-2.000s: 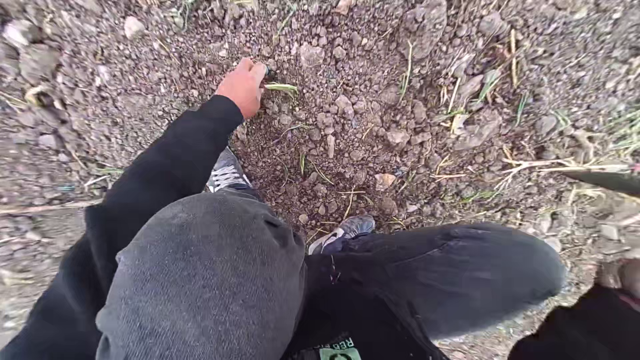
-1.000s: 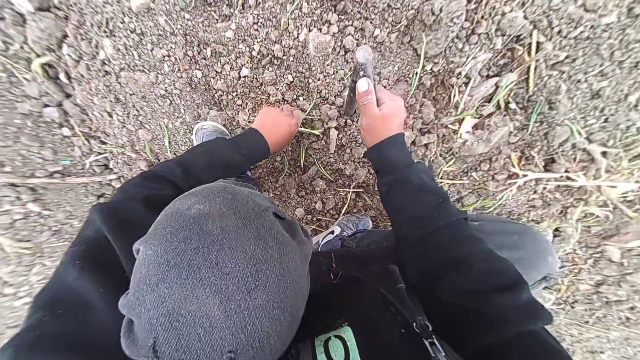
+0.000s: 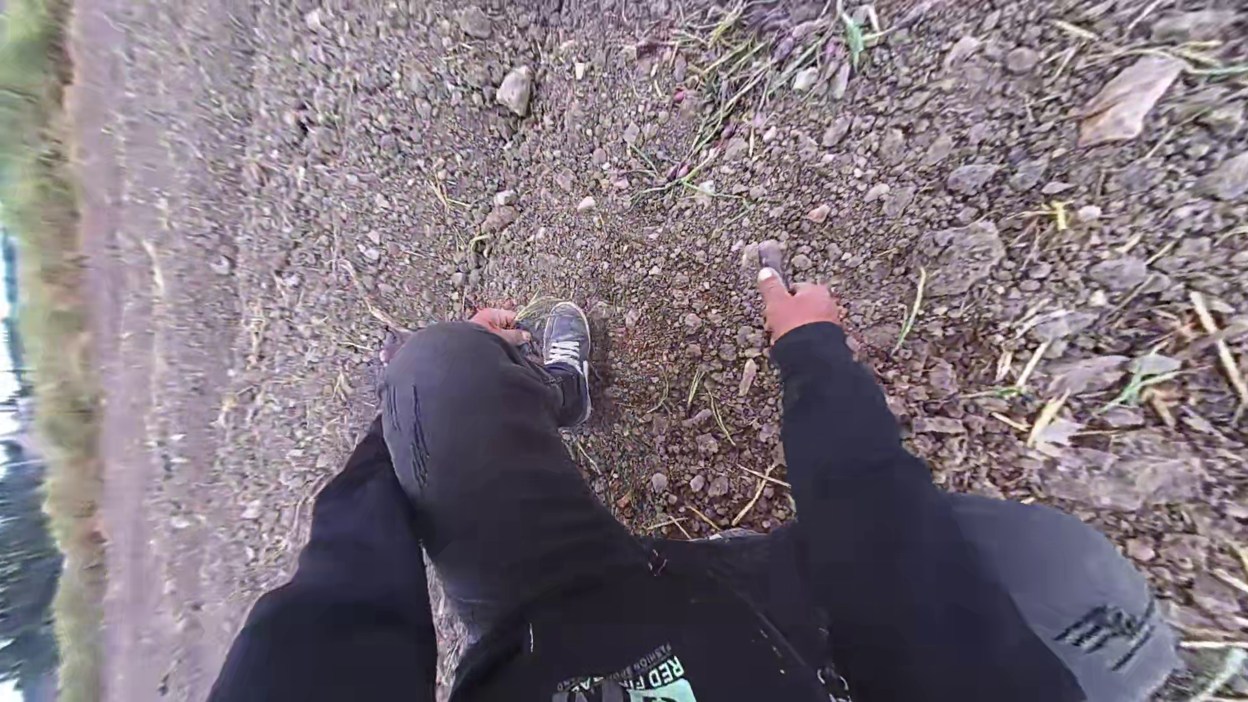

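My left hand [image 3: 499, 325] is low beside the grey shoe [image 3: 568, 351], partly hidden by my raised knee. Its fingers are curled around thin green stems [image 3: 536, 308], which stick out toward the shoe. Out over the soil on the other side, my right hand [image 3: 798, 307] grips a short, dark hand tool [image 3: 770, 257], thumb laid along it. The tool's end points away from me, close to the ground; its kind cannot be told, as the hand covers much of it.
Loose stony soil [image 3: 663, 292] spreads all around. A pale stone [image 3: 515, 90] lies ahead, and uprooted-looking grass [image 3: 721, 117] to its right. A flat rock [image 3: 1131, 97] and dry straw [image 3: 1219, 341] are at the right. Green growth [image 3: 49, 195] borders the far left.
My left hand has gone from the middle of the soil to the far side of the shoe. My right hand, low at the right edge two seconds ago, is forward with the tool. The view has shifted much.
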